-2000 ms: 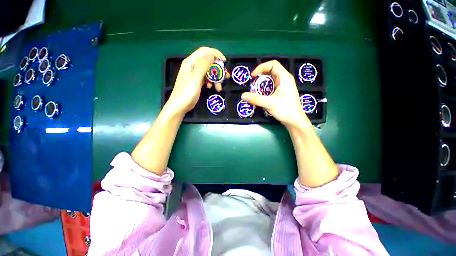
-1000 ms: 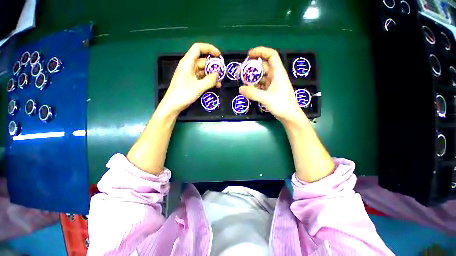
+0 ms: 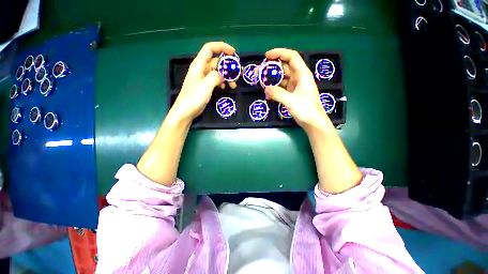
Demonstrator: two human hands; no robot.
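Note:
My left hand (image 3: 202, 80) holds a round silver-rimmed smartwatch (image 3: 229, 68) by its edge, face up, above the black compartment tray (image 3: 206, 124). My right hand (image 3: 299, 88) holds a second smartwatch (image 3: 271, 73) beside it. Both faces show dark blue-purple displays with bright spots. Between them a lit watch (image 3: 251, 74) sits in a back-row pocket. More lit watches with text lines lie in the tray, such as one in the front row (image 3: 226, 107) and one at the back right (image 3: 325, 69). My right hand partly covers some of them.
The tray lies on a green bench (image 3: 241, 160). A blue panel (image 3: 53, 176) at left holds a group of dark-faced watches. Black side trays (image 3: 436, 134) stand at right with unlit watches. A red-orange tray (image 3: 84, 249) shows at lower left, below the bench.
The left watch's display has gone from coloured rings to a dark blue-purple screen. My hands have drawn closer together, and both held watches now face up more evenly.

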